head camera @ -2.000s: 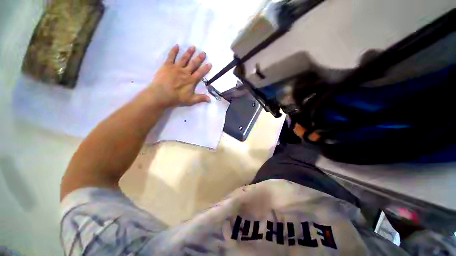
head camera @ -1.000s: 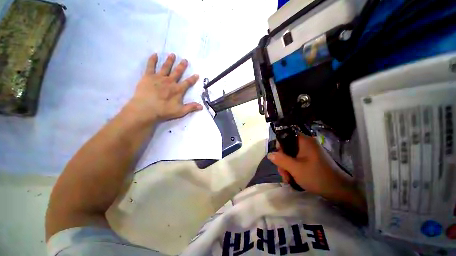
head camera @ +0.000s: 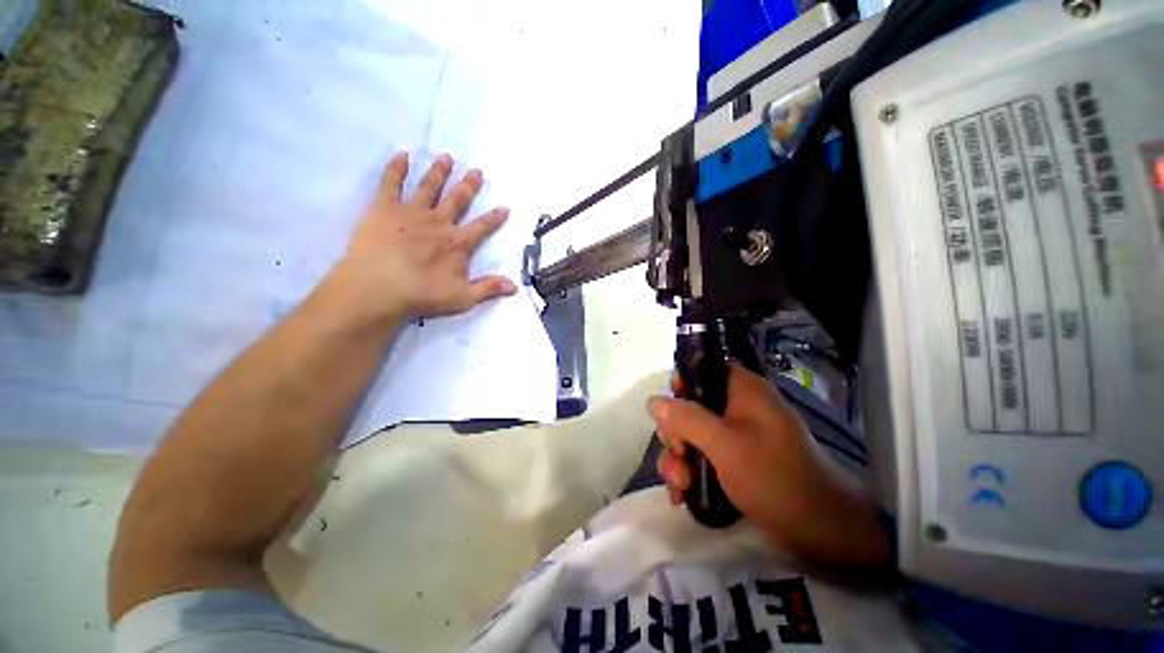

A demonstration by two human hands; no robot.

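The paper marker [head camera: 230, 242], a large pale sheet, lies on thin dark fabric plies whose edge shows at its near side. My left hand [head camera: 428, 249] lies flat on the paper with fingers spread. My right hand [head camera: 734, 447] grips the black handle [head camera: 705, 472] of the cutting machine. The upright knife and guard [head camera: 594, 262] stand at the paper's right edge, just right of my left fingertips. The grey base plate [head camera: 569, 351] is partly under the lay. The control box [head camera: 1021, 281] on the motor fills the right side.
A brown brick-shaped cutting weight [head camera: 77, 140] rests on the paper at the upper left. The cream table [head camera: 409, 510] runs along the near side, dotted with small dark specks. A blue object [head camera: 753, 32] shows behind the machine. My shirt front is at the bottom edge.
Since two seconds ago, the machine has turned in view, and its control box and my right hand on the handle have come into sight. My left hand stays flat on the paper.
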